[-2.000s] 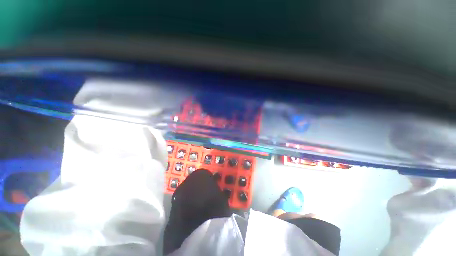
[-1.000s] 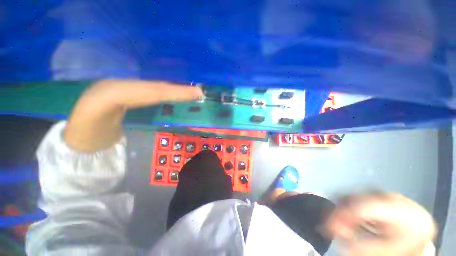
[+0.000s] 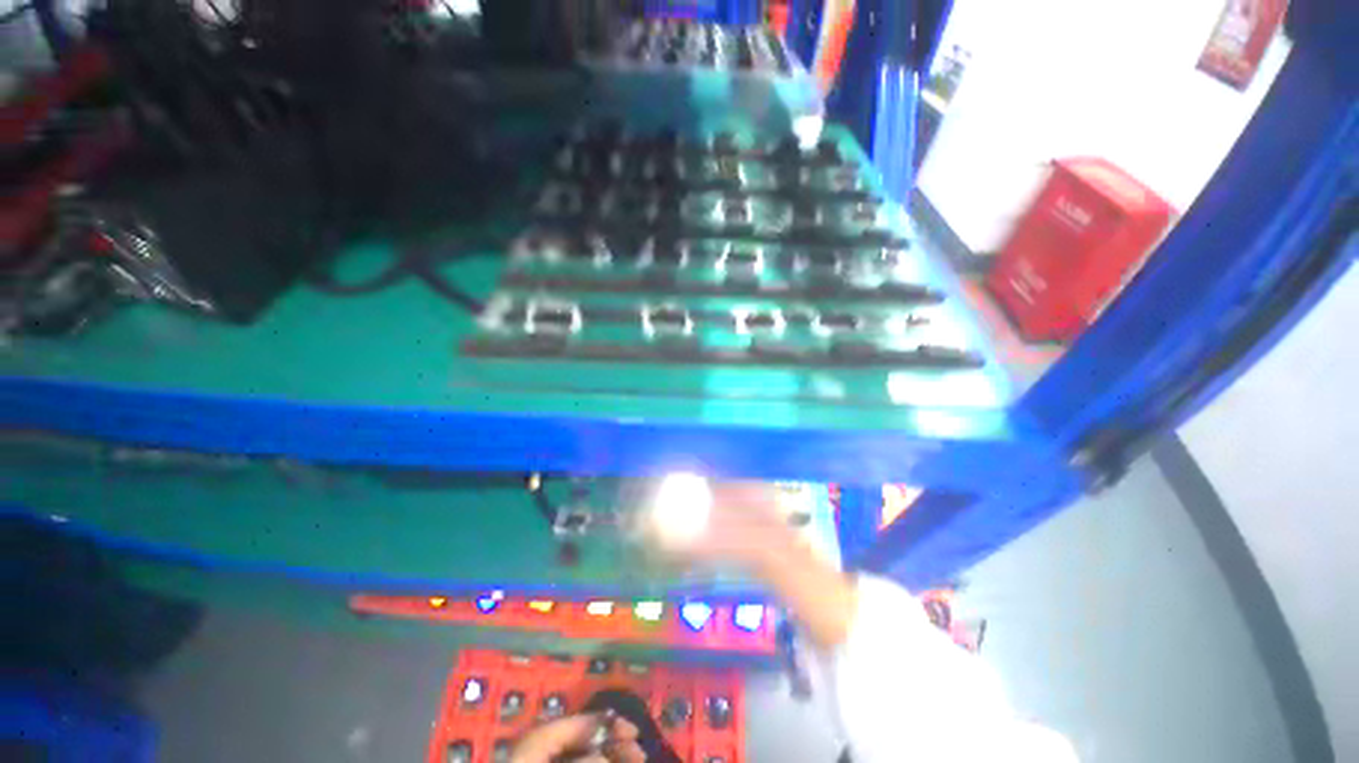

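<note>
My right hand [image 3: 753,540], blurred, reaches in from the right over the lower green shelf [image 3: 358,522]. A smartwatch unit with a glaring white screen [image 3: 684,504] is at its fingertips; the glare hides the exact grip. My left hand [image 3: 559,739] is at the bottom edge, partly cut off, over the red-orange tray [image 3: 489,656]. It holds a small dark, metallic-edged watch unit [image 3: 602,732] in its fingers. The tray's pockets hold several dark watches. Below the shelf, a red-orange strip [image 3: 574,608] carries several watches with coloured lit screens.
The upper green shelf [image 3: 835,391] has rows of dark docks and pale-edged pieces. Dark cables [image 3: 365,268] lie on its left. A blue beam [image 3: 492,437] crosses between shelves, and a blue post [image 3: 1148,313] rises at right. A red box [image 3: 1081,246] stands beyond.
The view has tilted up and now shows the upper shelf. My left hand has left the lower shelf for the tray. My right hand has moved up to the lower shelf, beside a glowing screen.
</note>
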